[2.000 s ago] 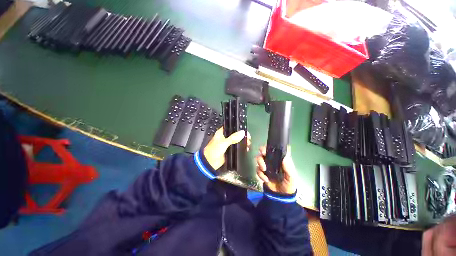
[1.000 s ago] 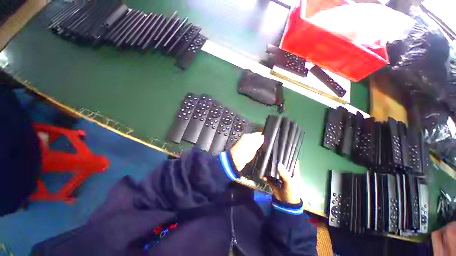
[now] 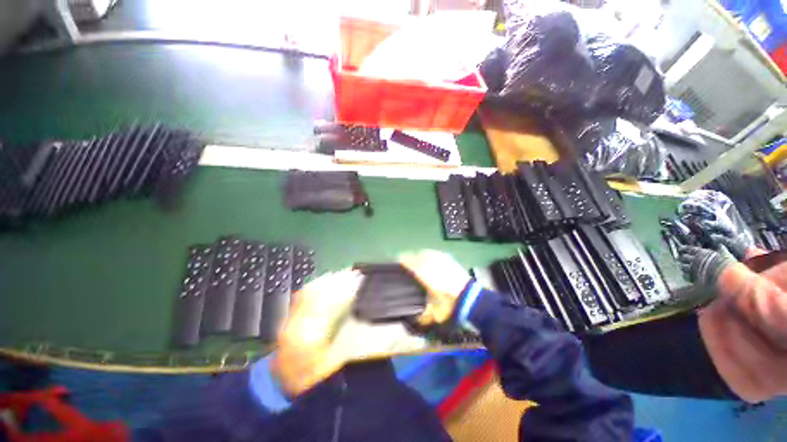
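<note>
A handful of black remotes (image 3: 390,293) is held in front of me near the bench's front edge, blurred, seen as dark parallel ridges. My left hand (image 3: 312,326) is at its left side; its fingers are blurred, and whether it grips the block is unclear. My right hand (image 3: 442,285) is closed around its right end. A row of remotes (image 3: 235,289) lies button face up to the left, partly beside my left hand. A black pouch (image 3: 321,191) lies behind, with its cord end to the right.
Stacked remotes (image 3: 528,203) stand in two groups at right. More overlapping remotes (image 3: 95,168) lie far left. A red plastic bin (image 3: 406,102) stands behind, near remotes on a white board (image 3: 397,157). A neighbour's gloved hand (image 3: 709,259) is at far right.
The view has swung to the right. The block of remotes has turned from upright to roughly level between my hands. The neighbour's gloved hands have come into view.
</note>
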